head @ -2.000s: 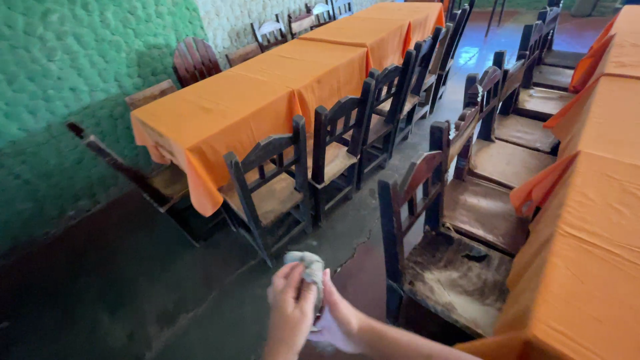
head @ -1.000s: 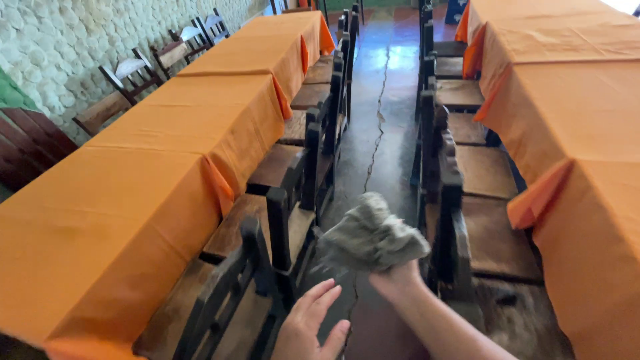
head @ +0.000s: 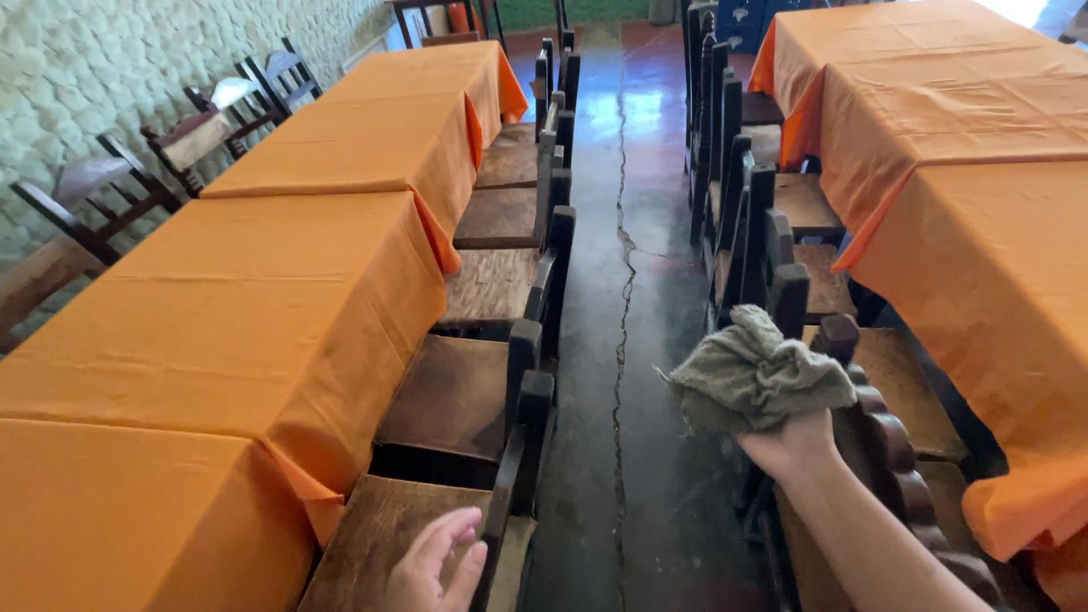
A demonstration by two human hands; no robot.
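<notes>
My right hand holds a crumpled grey-green cloth at the right of the aisle, over the dark wooden chair backs there. The cloth covers most of its fingers. Close by is a carved, scalloped chair back. At the bottom, left of centre, my left hand is empty with its fingers apart and slightly curled. It is beside the dark back of a chair, above a brown wooden seat. Whether it touches the chair back I cannot tell.
Long tables with orange tablecloths run along the left and the right, with rows of wooden chairs beside them. Between the rows lies a dark floor with a long crack. More chairs stand against the stone-textured wall.
The view has swung right, from the left table to the aisle. Two seconds ago my hands were together at the cloth; now they are apart, with the cloth in my right hand.
</notes>
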